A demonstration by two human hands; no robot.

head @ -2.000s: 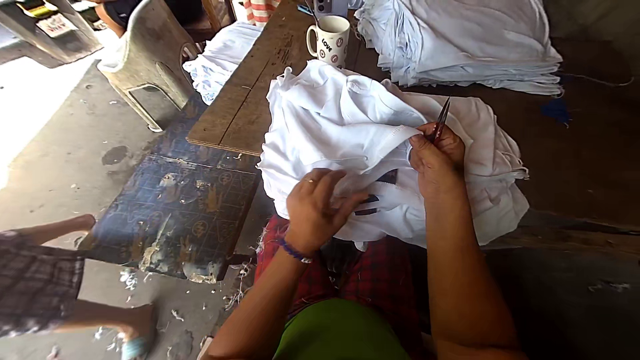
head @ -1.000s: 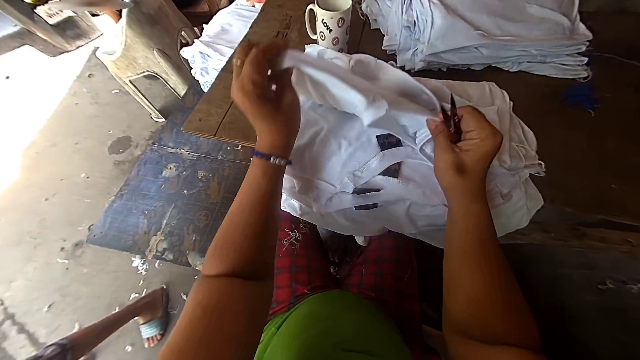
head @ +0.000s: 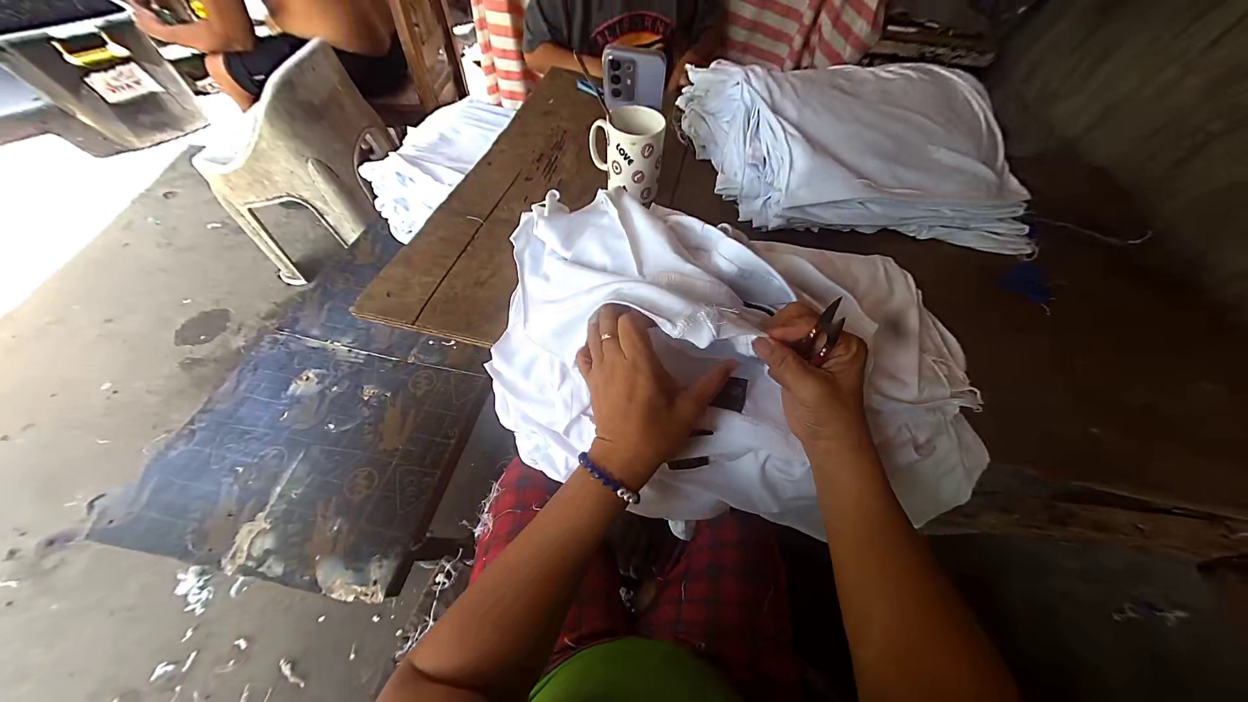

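Note:
White garments [head: 604,263] lie heaped on my lap and the table edge, with dark printed patches showing on one. My left hand [head: 639,390], with a ring and a blue bead bracelet, rests on the cloth, fingers bent over a fold; whether it grips the fold is hard to tell. My right hand [head: 819,375] pinches a seam of the cloth between thumb and finger and also holds small thread snips [head: 829,331], their blades apart and pointing up, away from me.
Behind the heap stand a white mug [head: 636,151] and a phone [head: 634,76]. A stack of folded white garments [head: 877,146] lies at the back right, another pile [head: 439,161] at the left. A plastic chair [head: 292,146] and seated people are beyond. Blue thread [head: 1026,283] lies at right.
My left hand, raised with the cloth lifted a second ago, has come down onto the heap. The lifted cloth has dropped into folds. The walking person's leg at lower left is gone from view.

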